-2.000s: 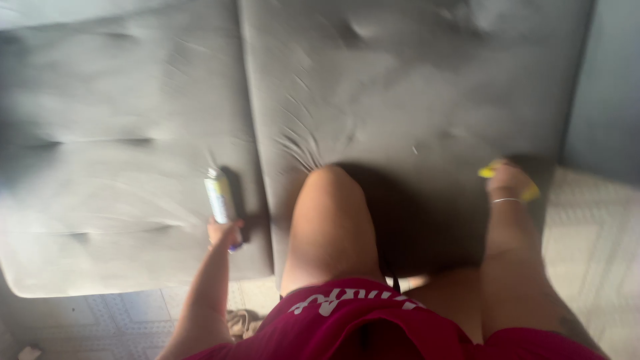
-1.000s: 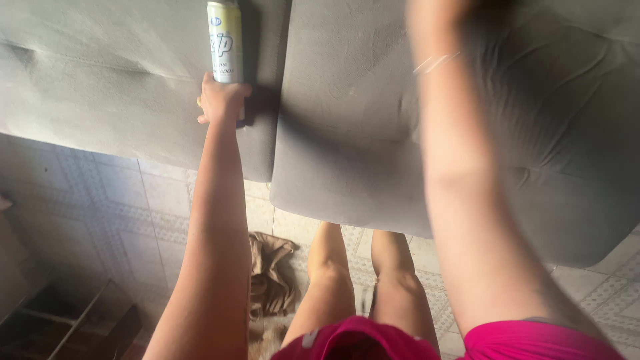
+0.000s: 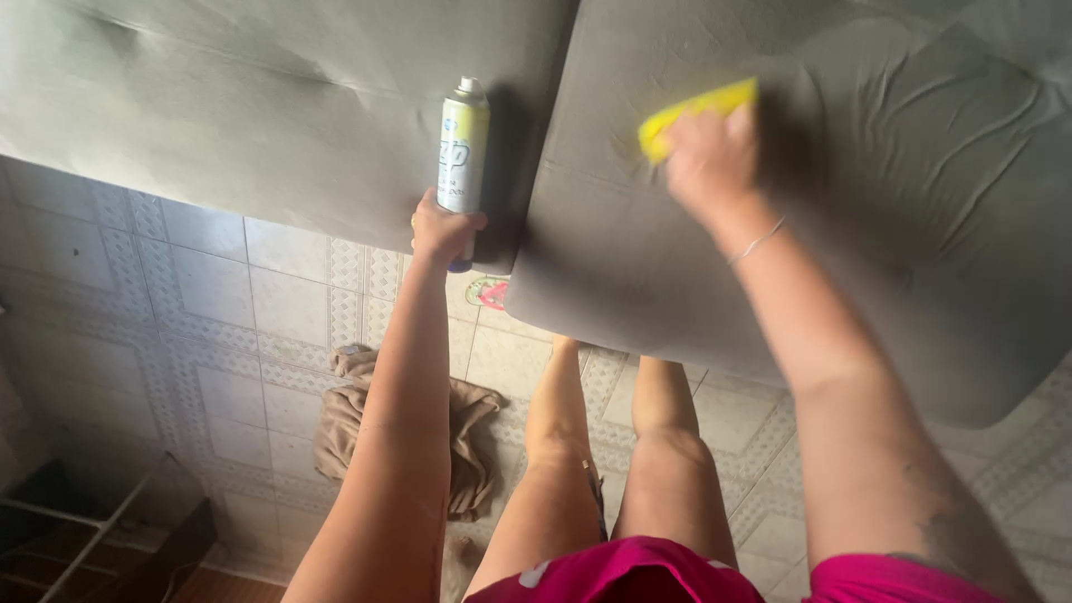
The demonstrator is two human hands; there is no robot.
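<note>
My left hand [image 3: 444,228] is wrapped around the lower part of a white and yellow aerosol can [image 3: 461,151], whose white nozzle points away from me. The can is over the front part of the left grey sofa cushion [image 3: 335,109], close to the gap between the cushions. My right hand [image 3: 712,155] grips a yellow cloth or sponge [image 3: 699,113], somewhat blurred, at the right grey cushion [image 3: 636,226]. Wrinkles mark the fabric to the right of this hand. Shadow darkens the cushion beside both hands.
A brown cloth [image 3: 473,435] lies crumpled on the tiled floor [image 3: 293,310], left of my legs. Part of a flip-flop [image 3: 487,293] with pink straps shows by the sofa's front edge. A dark rack with light metal bars [image 3: 100,528] stands at the lower left.
My legs are now on the floor before the sofa; two seconds ago a knee was against the cushion. The view has shifted. My right hand with the yellow thing is back in full view.
</note>
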